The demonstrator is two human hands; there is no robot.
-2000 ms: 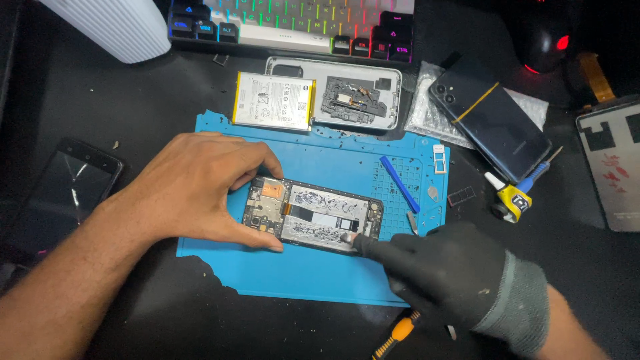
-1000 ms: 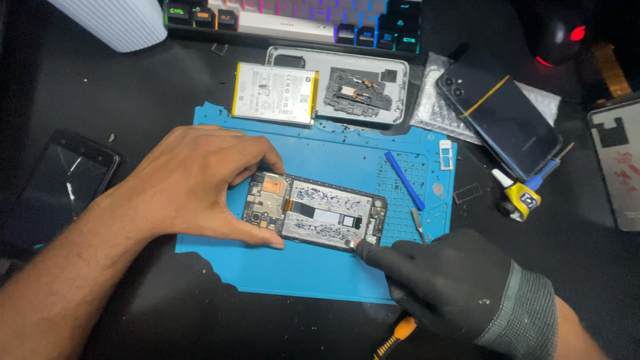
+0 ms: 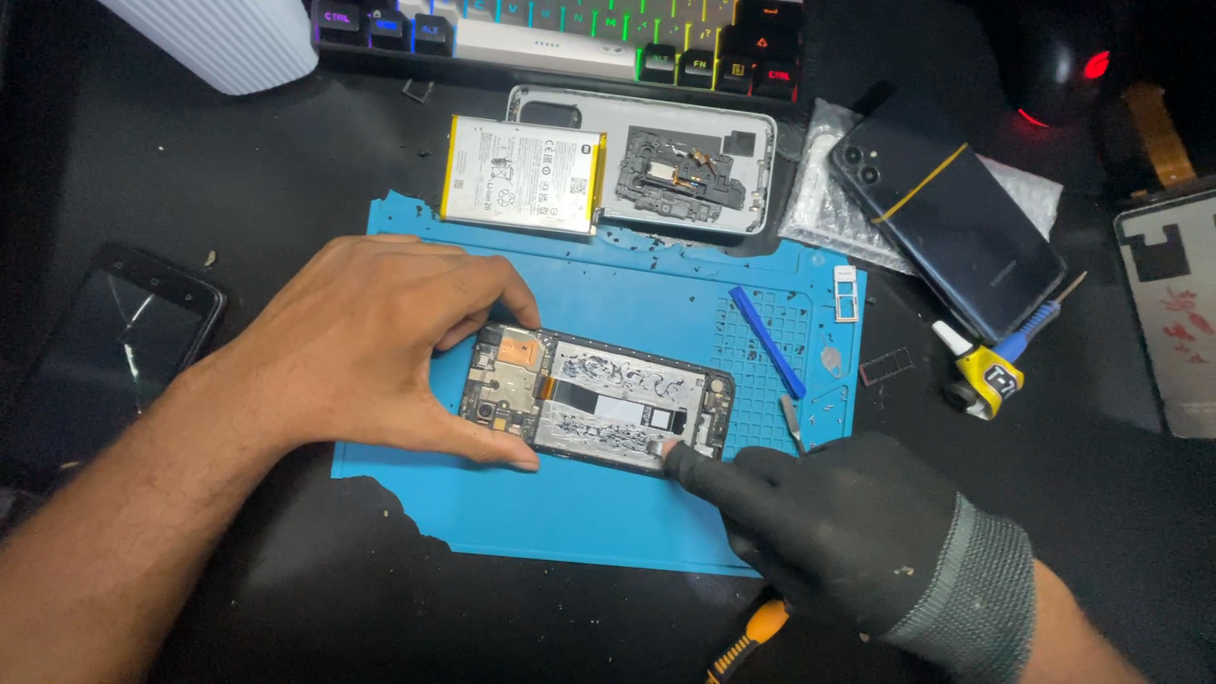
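An opened smartphone frame (image 3: 622,380) lies on a blue silicone repair mat (image 3: 608,527), its circuit board bare at the left and dark residue on its silvery middle. My bare left hand (image 3: 399,351) grips the board end between thumb and fingers. On my right hand (image 3: 826,532) is a black glove; its index fingertip, poking out of the glove, touches the lower right of the frame's middle. Whether the curled fingers hold anything is hidden. Just above the right hand are a blue plastic pry bar (image 3: 768,342) and a small metal blade (image 3: 791,424).
Behind the phone lie a battery (image 3: 522,176) and a back cover (image 3: 698,109) with parts on it. To the right are a banded phone (image 3: 950,218), a yellow glue bottle (image 3: 988,380) and a screwdriver (image 3: 1035,328). An orange-handled tool (image 3: 765,622) is near the front; a cracked phone (image 3: 123,332) lies left.
The right index fingertip has shifted a little along the lower right part of the phone frame. The left hand keeps its grip on the frame.
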